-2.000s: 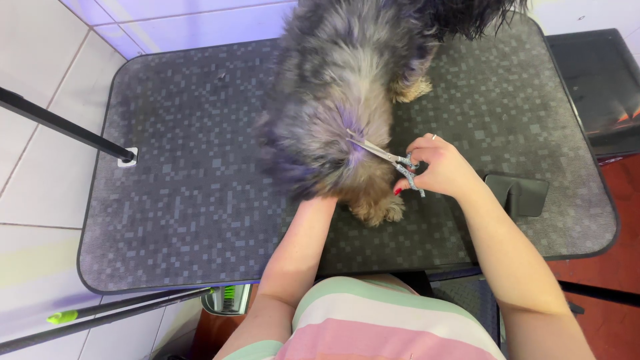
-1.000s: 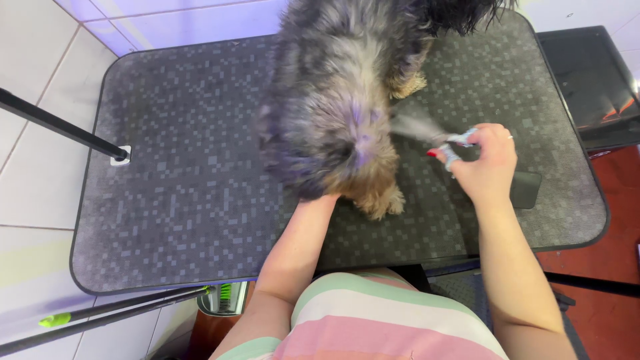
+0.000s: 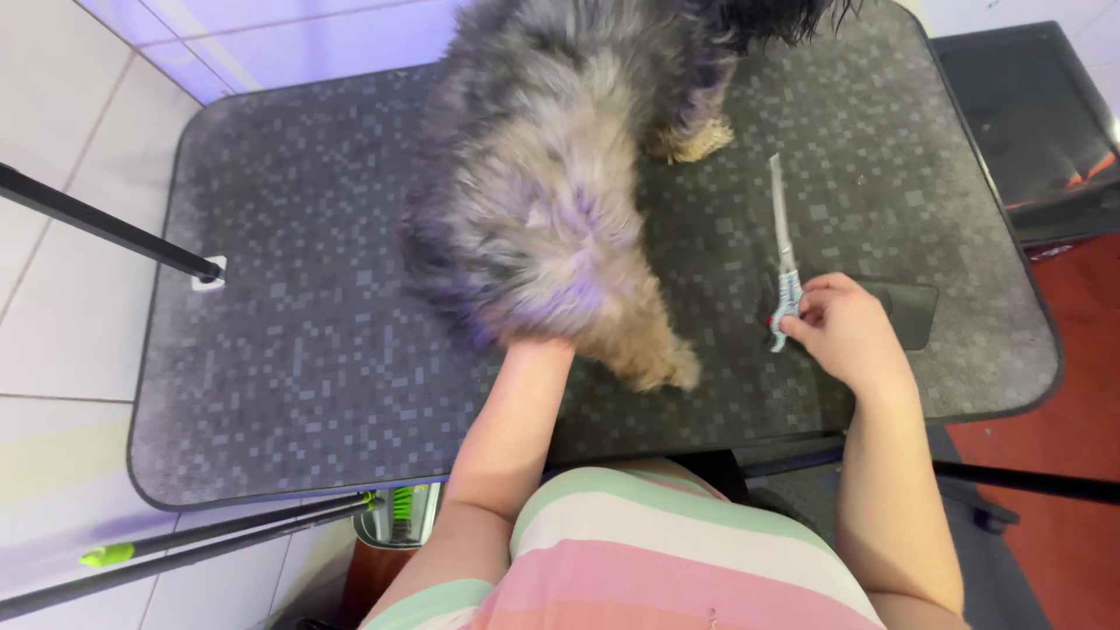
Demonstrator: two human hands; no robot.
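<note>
A long-haired grey and tan dog stands on the grooming table, its tan paws on the patterned mat. My left hand reaches under the dog's coat; only the wrist shows clearly, and the fingers are hidden in the fur. To the right of the dog, my right hand holds a pair of grooming scissors by the patterned handles. Their long blades look closed and point away from me, apart from the coat.
A dark flat object lies on the mat beside my right hand. A black post meets the table's left edge. Long-handled tools and a green-bristled brush are below the left front edge. A black case-like object stands at right.
My right hand has moved right with the scissors, away from the dog's coat where the blades were two seconds ago. My left arm remains at the dog.
</note>
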